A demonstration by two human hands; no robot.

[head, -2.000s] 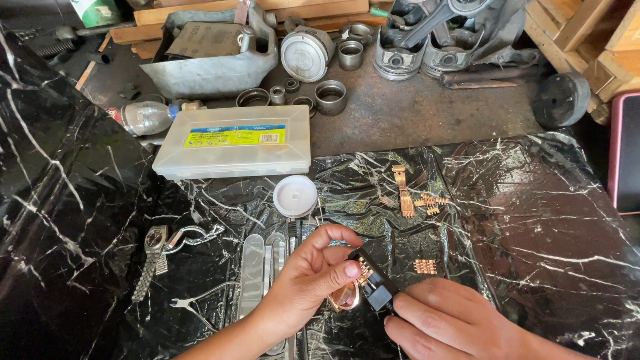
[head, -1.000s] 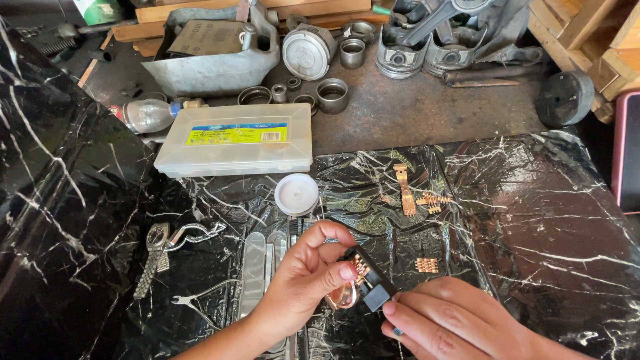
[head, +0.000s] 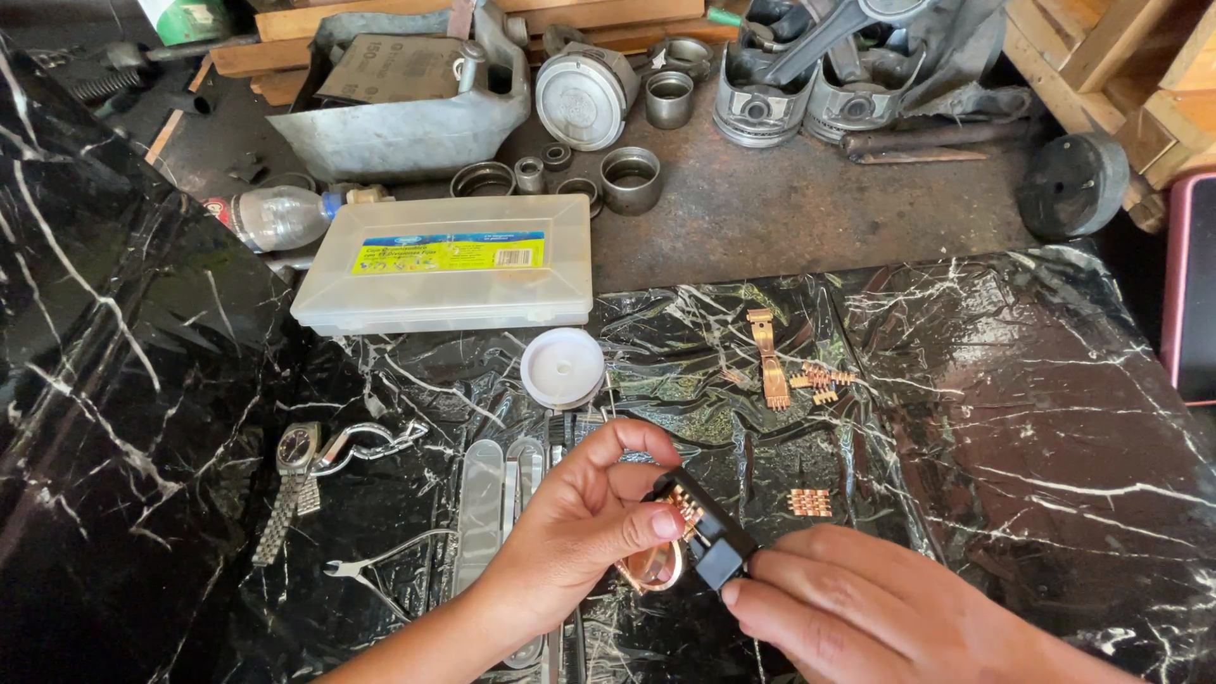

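Note:
My left hand (head: 594, 522) pinches a rose-gold watch bracelet (head: 676, 513) in the upper end of a black watch link remover (head: 727, 537). The rest of the watch (head: 655, 566) hangs below my left thumb; its face cannot be made out. My right hand (head: 845, 598) grips the lower end of the black tool with fingers and thumb. Loose rose-gold links (head: 809, 503) lie on the marbled black sheet to the right, and a clasp piece (head: 769, 356) with more links (head: 823, 380) lies beyond them. A round white plastic cap (head: 562, 368) is in front of my hands.
At left are a steel wristwatch (head: 298, 445), a metal clasp (head: 366, 446) and small pliers (head: 356, 570). Tweezers in a clear case (head: 481, 503) lie beside my left forearm. Behind stand a plastic organizer box (head: 446, 299), a bottle (head: 280, 217) and engine pistons (head: 581, 100). A pink-edged device (head: 1178, 285) is at right.
My hands stay in nearly the same place around the black tool. The tool's angle has shifted slightly, and my right fingers have moved a little on its lower end.

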